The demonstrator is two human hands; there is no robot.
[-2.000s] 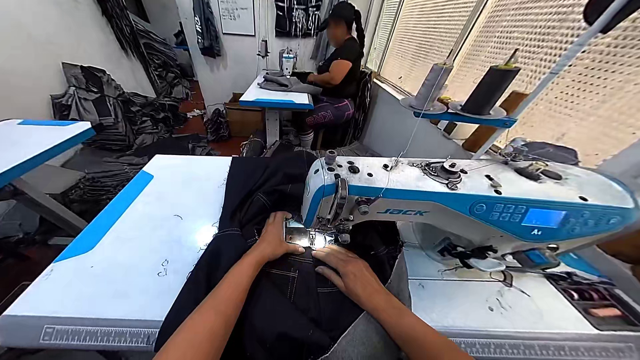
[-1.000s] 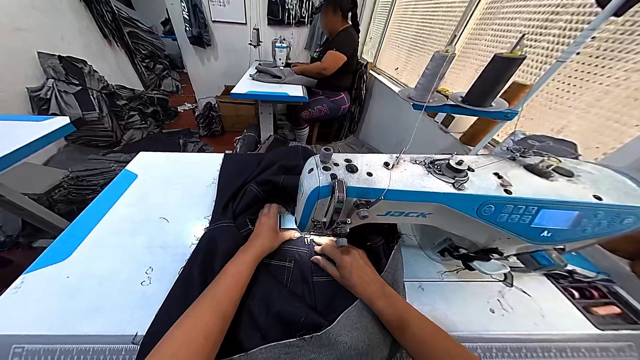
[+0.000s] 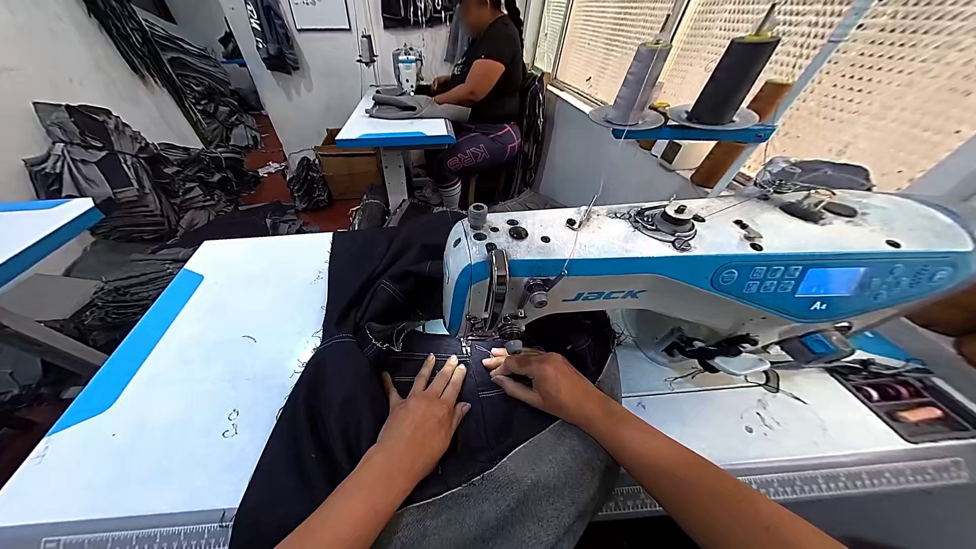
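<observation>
A dark denim garment [image 3: 328,412] with light stitching lies on the table of a white and blue Jack sewing machine [image 3: 610,286]. Part of the cloth is under the presser foot [image 3: 467,347]. My left hand [image 3: 427,412] rests flat on the denim, fingers spread, left of and just below the foot. My right hand [image 3: 545,381] has its fingers bent, thumb and fingertips together on the cloth just right of the foot; whether they pinch it cannot be told. The garment's grey inner side [image 3: 503,496] shows below my hands.
Thread cones [image 3: 736,80] stand on a blue holder behind the machine. A tray of bobbins [image 3: 900,396] is at the right. Rulers [image 3: 854,480] run along the table's front edge. A person [image 3: 488,84] sits at another machine ahead. Piled garments [image 3: 114,175] lie at the left.
My left hand has come back from beside the foot and now lies flat with fingers spread. My right hand remains close to the foot.
</observation>
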